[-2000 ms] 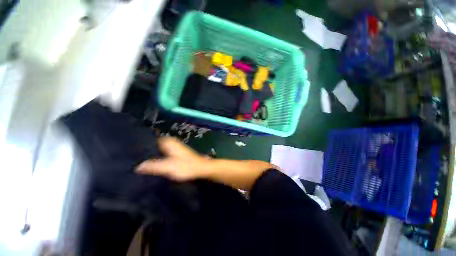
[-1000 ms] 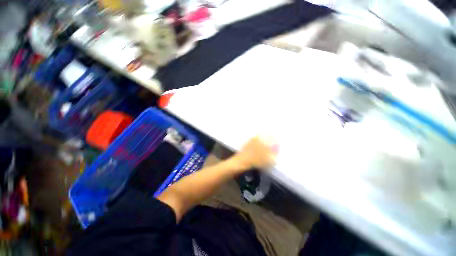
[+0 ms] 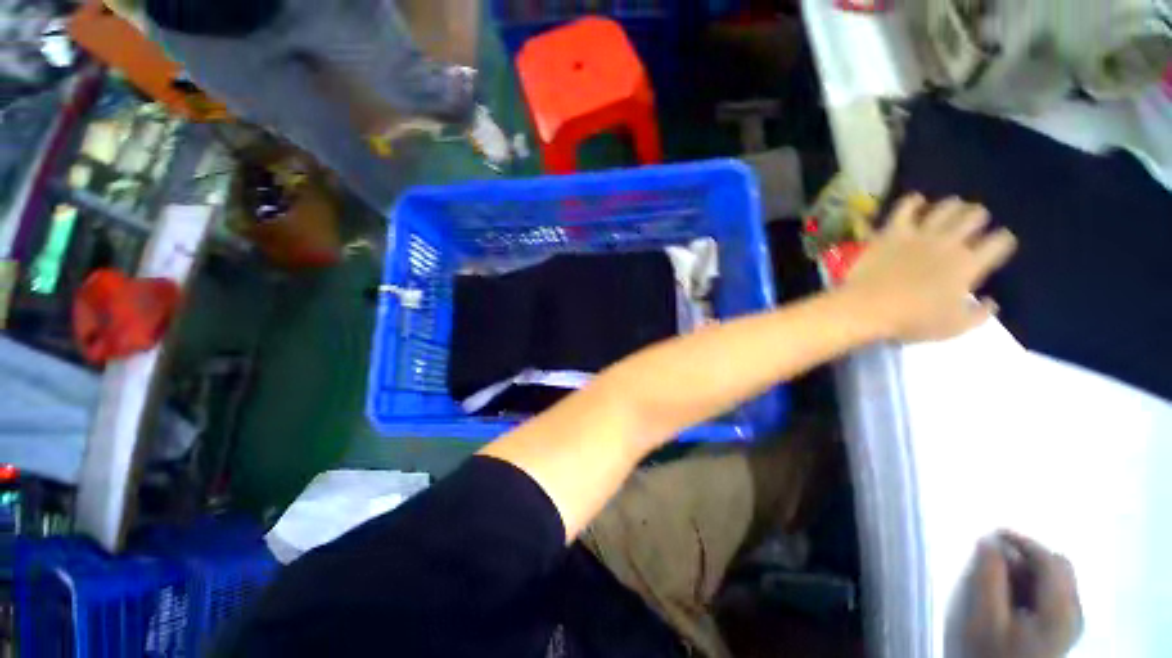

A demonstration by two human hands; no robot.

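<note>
My left hand [image 3: 928,270] reaches over the table's left end, palm down with fingers spread. Its fingertips are at the edge of a large black garment panel [image 3: 1041,244] lying on the white machine table [image 3: 1067,463]. Whether they touch the cloth is hard to tell. My right hand [image 3: 1024,598] is low at the right, over the white table, with curled fingers and partly cut off by the bottom edge. Nothing is clearly seen in it. A small red object [image 3: 842,258] shows beside my left wrist.
A blue plastic crate [image 3: 578,193] with folded black pieces [image 3: 566,315] and pale scraps stands on the floor below my left forearm. A red-orange stool [image 3: 585,80] is behind it. Another person's grey clothing [image 3: 302,84] shows at upper left. More blue crates [image 3: 129,604] stand at lower left.
The view has swung from the green basket, past the machine, to the blue crate. My left hand has moved along the table to the black panel; my right hand now shows at lower right.
</note>
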